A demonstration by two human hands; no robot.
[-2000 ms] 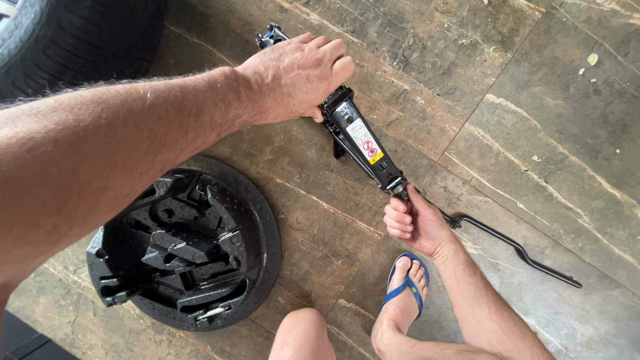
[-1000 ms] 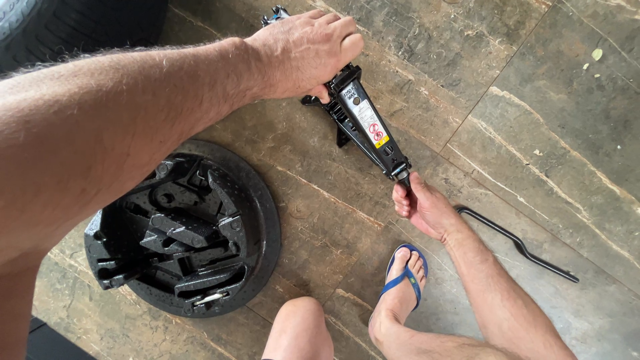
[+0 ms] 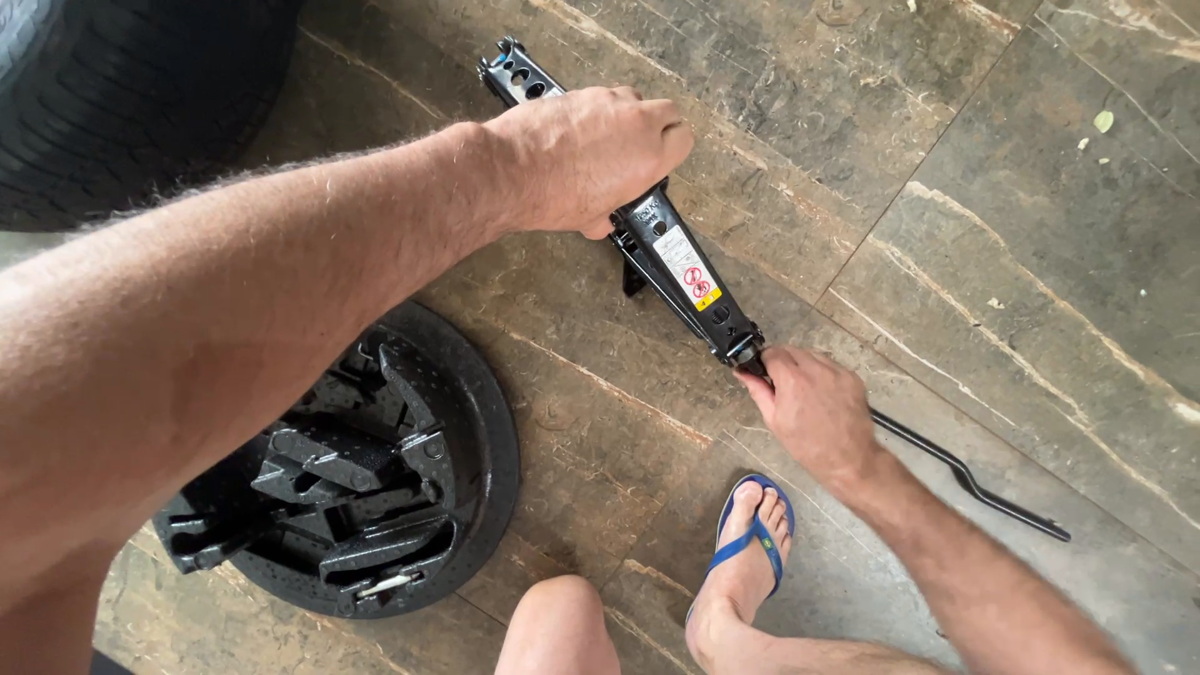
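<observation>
A black metal scissor jack (image 3: 680, 253) with a warning label lies diagonally across the upper middle of the view. My left hand (image 3: 600, 155) grips its middle from above, hiding that part. At the jack's lower right end, the fingers of my right hand (image 3: 811, 408) are closed around the screw end fitting, which they partly cover. A bent black crank rod (image 3: 966, 476) extends from behind my right hand toward the lower right; whether it joins the jack is hidden.
A round black foam tool tray (image 3: 497, 469) with moulded recesses sits on the tiled floor (image 3: 1031, 309) at lower left, partly under my left arm. A tyre (image 3: 169, 112) stands at the upper left. My foot in a blue flip-flop (image 3: 750, 539) and my knee are at the bottom.
My fingers have shifted slightly around the jack's end fitting. Both hands stay at the same parts of the jack.
</observation>
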